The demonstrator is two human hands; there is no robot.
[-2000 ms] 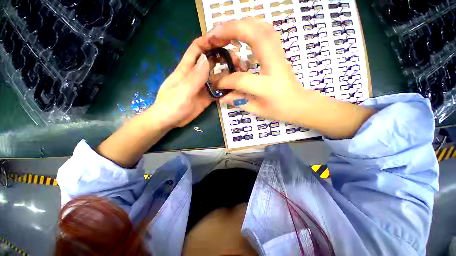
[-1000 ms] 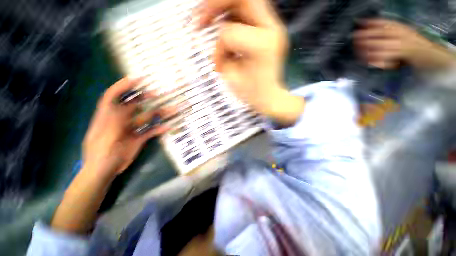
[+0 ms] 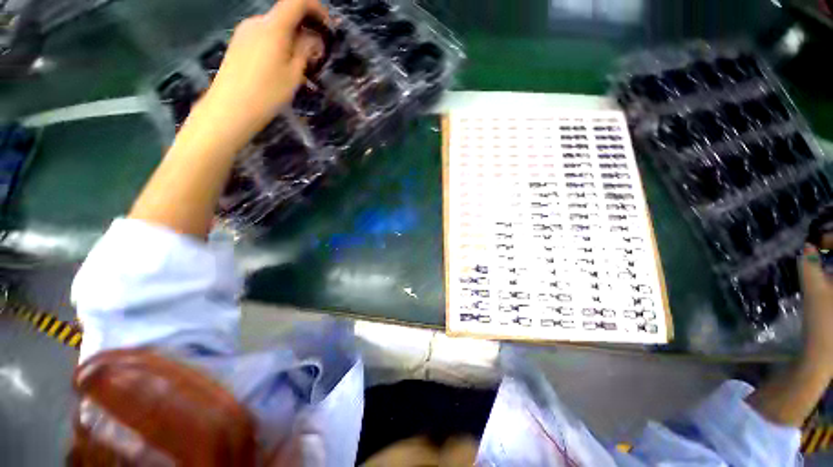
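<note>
My left hand (image 3: 260,68) is over the clear left tray (image 3: 352,114), fingers curled down at its far part. Something dark shows at the fingertips; whether it is gripped or lies in a pocket cannot be told. My right hand (image 3: 816,301) is cut off by the right edge, beside the right tray (image 3: 731,150). A black housing (image 3: 823,233) shows at its fingertips, partly out of the picture. Both trays hold black parts. The white sheet (image 3: 548,228) lies between the trays, with dark shapes mostly at its right and near rows and pale positions at the upper left.
The green bench (image 3: 315,278) runs under everything. Blue scraps (image 3: 374,223) lie left of the sheet, with a small pale scrap (image 3: 409,292) near the front edge. Yellow-and-black floor tape (image 3: 50,326) shows beyond the bench.
The view has swung and now shows more of both trays. My hands have parted from over the sheet, left hand to the left tray, right hand to the right tray.
</note>
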